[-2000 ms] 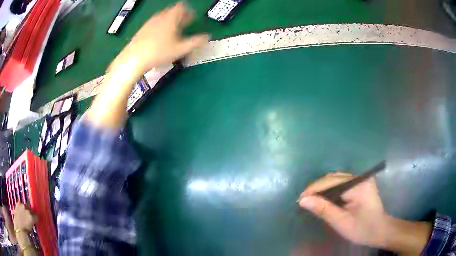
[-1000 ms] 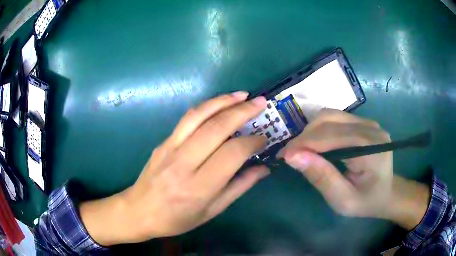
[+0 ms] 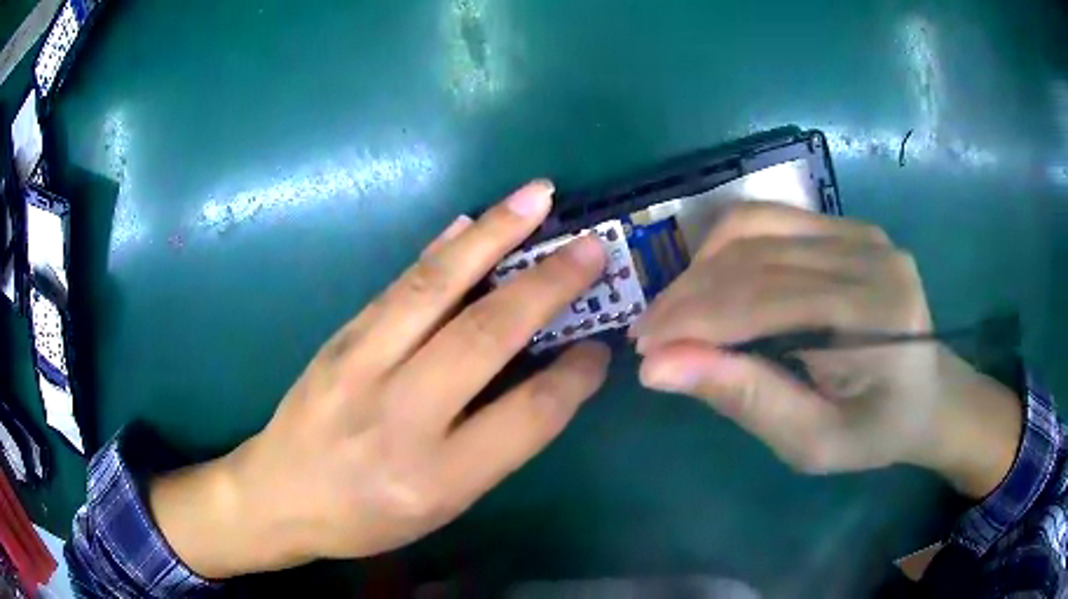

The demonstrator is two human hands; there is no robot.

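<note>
The open phone (image 3: 750,166) lies in front of me, tilted up to the right, with a black housing and a white screen area. Its keypad board (image 3: 627,307) is white with dark dots, and a blue circuit strip (image 3: 658,252) shows beside it. My left hand (image 3: 398,380) spreads over the keypad end, fingers on the board and at the housing edges. My right hand (image 3: 796,339) grips a thin black stick tool (image 3: 925,336) at the board's lower edge and covers part of the screen. The tool's tip is hidden by my fingers.
Several similar phones (image 3: 49,331) lie in a loose row at the left, one of them at the upper left corner. A red edge (image 3: 21,532) shows at the lower left. A small dark hair-like strand (image 3: 904,147) lies on the green surface at the right.
First my left hand reached toward phones at the far left; then it held one in front of me. Since then both hands have shifted slightly left and the phone has turned a little flatter.
</note>
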